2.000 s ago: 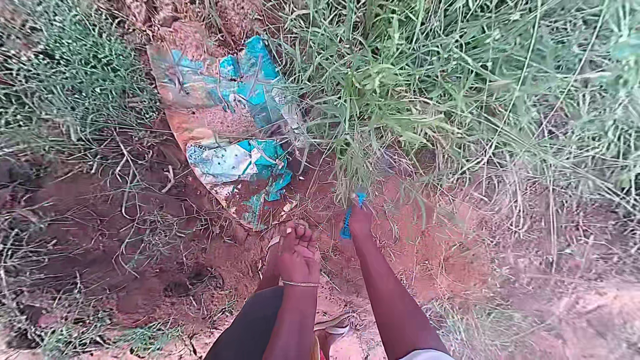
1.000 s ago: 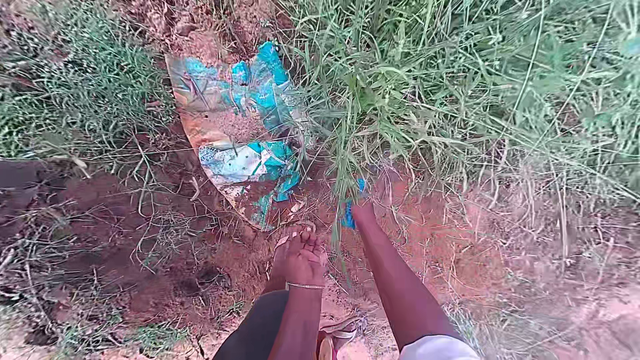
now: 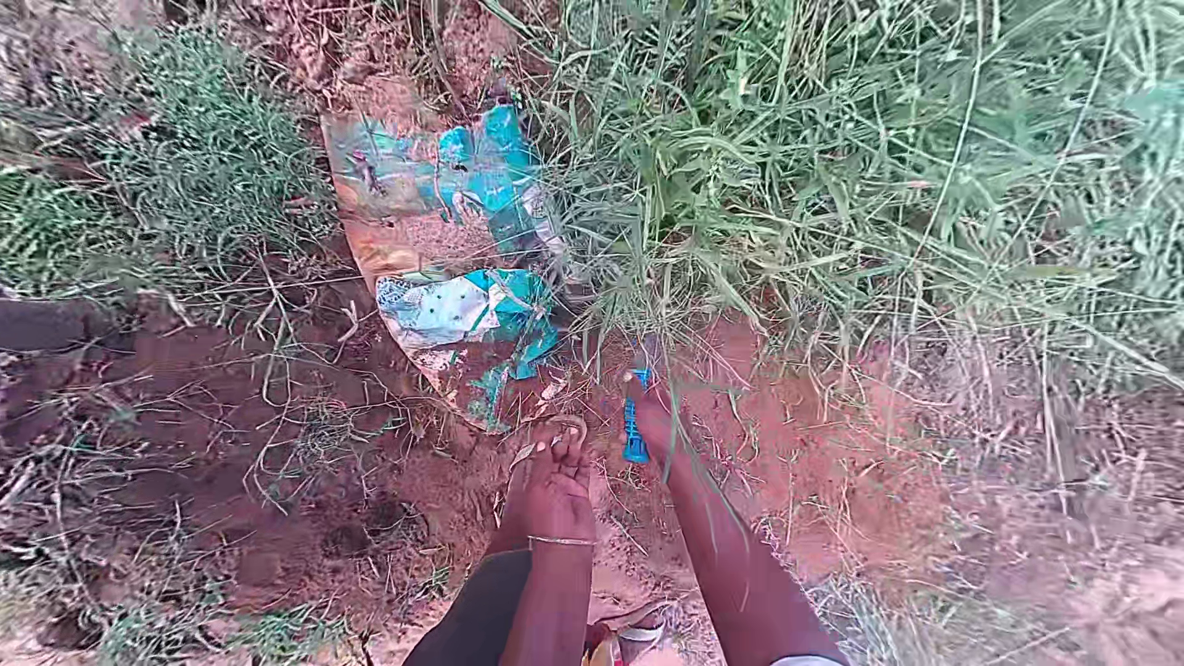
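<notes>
My right hand (image 3: 655, 421) is closed around the blue plastic handle (image 3: 635, 430) of a tool, low over the reddish soil at the edge of the grass. Beyond the handle, the tool's far part is blurred and partly hidden by grass stems. My left hand (image 3: 560, 481), with a thin bracelet (image 3: 561, 540) at the wrist, is turned palm up with its fingers loosely bent. Nothing shows clearly in it. It is left of the tool, over a foot in a strapped sandal. Ahead of it lies a torn, soil-covered blue and white plastic sack (image 3: 435, 310).
Tall green grass (image 3: 786, 185) spreads over the upper right, its long stems hanging near my right hand. Low grass (image 3: 203, 166) grows at the upper left. Dry stems and roots (image 3: 277, 407) lie on the dark soil at left. Another sandal (image 3: 638, 624) shows between my forearms.
More of the blue handle shows beside my right hand than one second ago. My left hand stays low near the foot. The sack lies as before.
</notes>
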